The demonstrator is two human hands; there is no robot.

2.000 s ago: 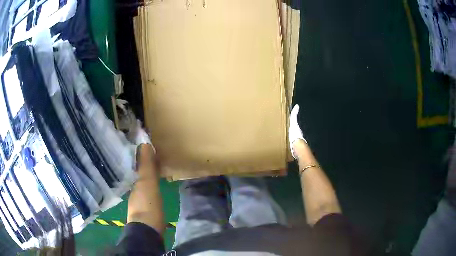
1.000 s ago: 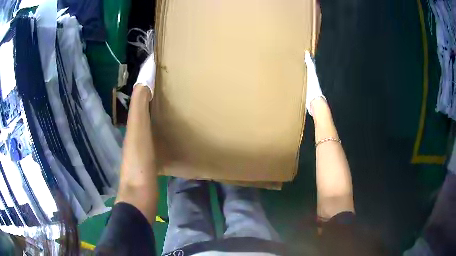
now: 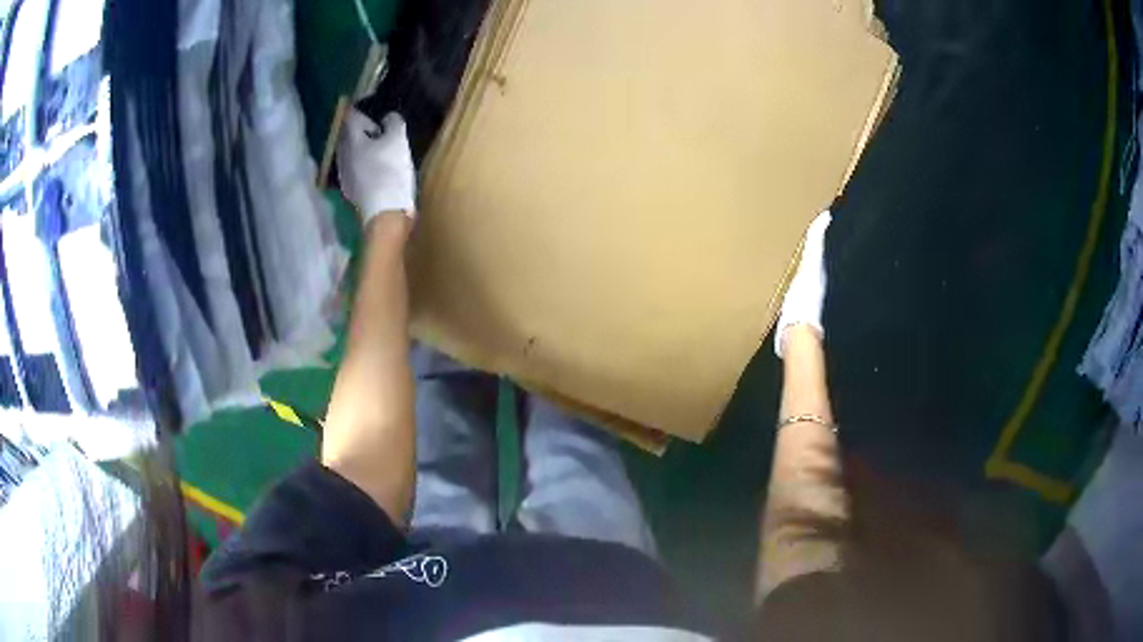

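Observation:
A stack of tan cardboard sheets [image 3: 639, 213] lies in front of me, turned at an angle, its near corner above my legs. Its far end is cut off by the top edge. My right hand [image 3: 806, 282], in a white glove, holds the stack's right edge; the fingertips are partly hidden. My left hand [image 3: 379, 163], also gloved, is beside the stack's left edge with its fingers curled near a dark area. Whether it grips anything is not clear.
Piled trays with white interleaving sheets [image 3: 282, 188] stand close on the left. A thin brown board edge [image 3: 334, 142] is by my left hand. Yellow floor tape [image 3: 1047, 376] and another pile [image 3: 1118, 326] are at right. A grey-clad part of a person shows lower right.
The cardboard stack has turned clockwise. My left hand has come off its flat hold on the left edge, and its fingers are now curled. My right hand stays at the right edge.

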